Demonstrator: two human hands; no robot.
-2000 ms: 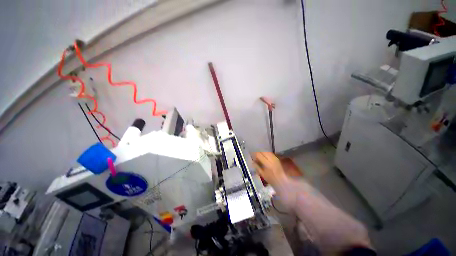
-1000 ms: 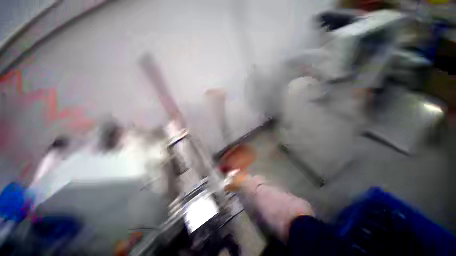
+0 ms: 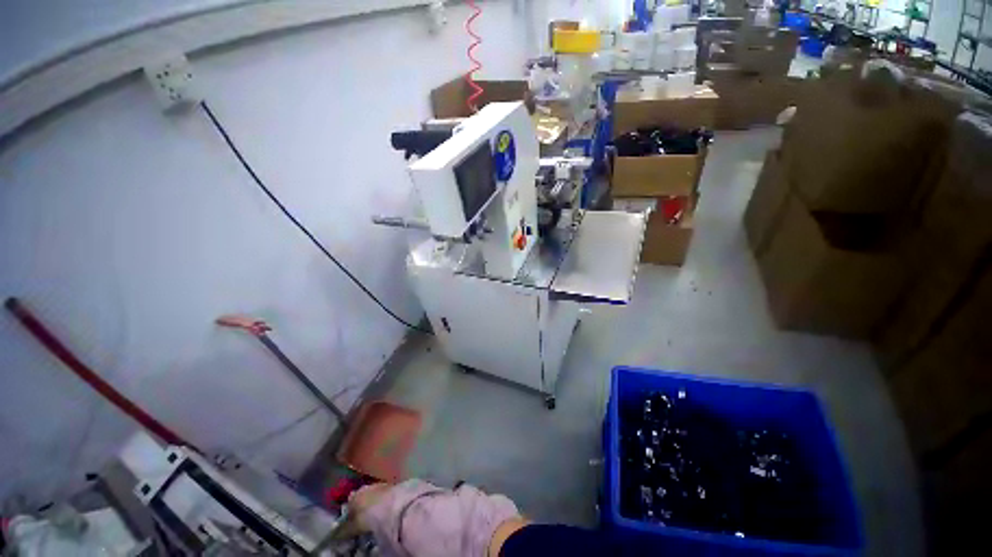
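Observation:
The metal slide [image 3: 212,503] of the nearest machine is at the lower left, cut off by the bottom edge. My right hand [image 3: 363,503] is at the slide's right side, low in the picture, with a pale pink cover and a dark blue sleeve behind it. Its fingers are small and partly hidden, so I cannot tell if they hold anything. A small red thing [image 3: 343,492] shows beside the fingers. A large blue crate [image 3: 713,381] holding many black parts stands on the floor at the lower right. My left hand is out of the picture.
An orange dustpan [image 3: 381,440] and a red pole [image 3: 93,375] are by the wall. A second white machine [image 3: 490,316] with a metal tray stands ahead. An open cardboard box [image 3: 653,174] of black parts is behind it. Large brown cartons [image 3: 848,163] stand at the right.
The view has swung right, away from the near machine, whose housing has mostly left the picture. The blue crate now shows in full width. My right hand remains beside the slide.

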